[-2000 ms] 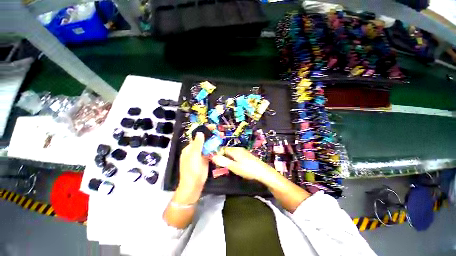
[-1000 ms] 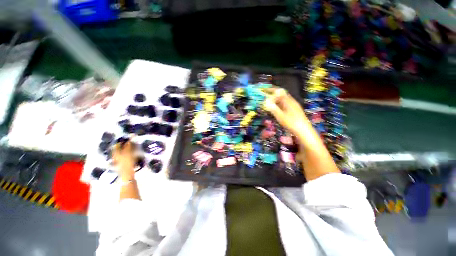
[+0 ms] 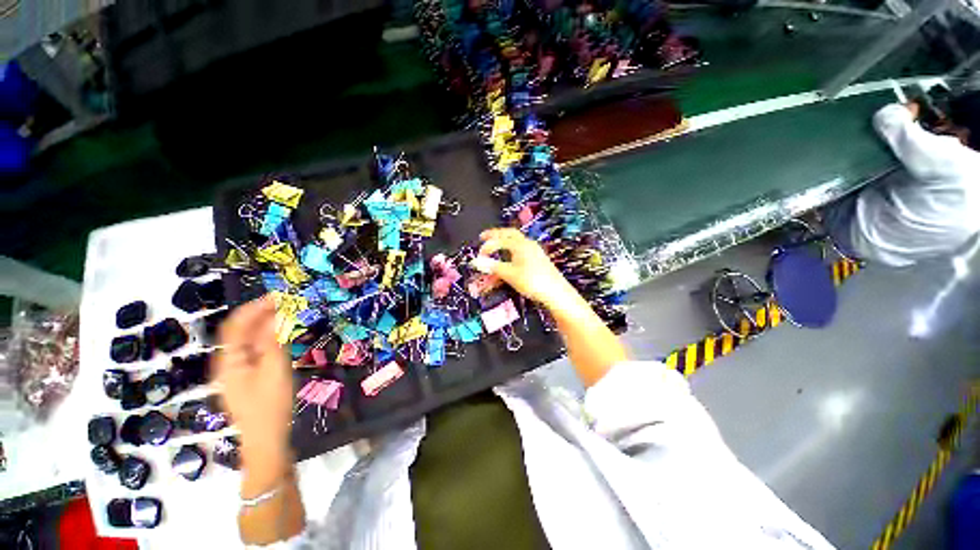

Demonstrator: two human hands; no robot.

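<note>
A heap of binder clips (image 3: 398,269), blue, teal, yellow and pink with wire handles, lies in the black tray (image 3: 451,384). My right hand (image 3: 514,264) is over the right side of the heap, fingers bent close together beside pink clips; whether it grips one is unclear. My left hand (image 3: 254,360) is blurred over the tray's left edge; I cannot tell whether it holds anything. Glossy black housings (image 3: 147,428) lie in loose rows on the white sheet (image 3: 107,263) at left, some partly behind my left hand.
Dense rows of clipped pieces (image 3: 543,204) run along the tray's right, with more (image 3: 570,38) at the back. A brown board (image 3: 613,127) lies right of them. Another person (image 3: 913,199) in white stands at far right, near a blue stool (image 3: 803,287). Plastic bags (image 3: 45,360) are far left.
The view has turned right. My left hand has moved from the housings to the tray's left edge. My right hand has moved from the heap's upper right to the pink clips lower down.
</note>
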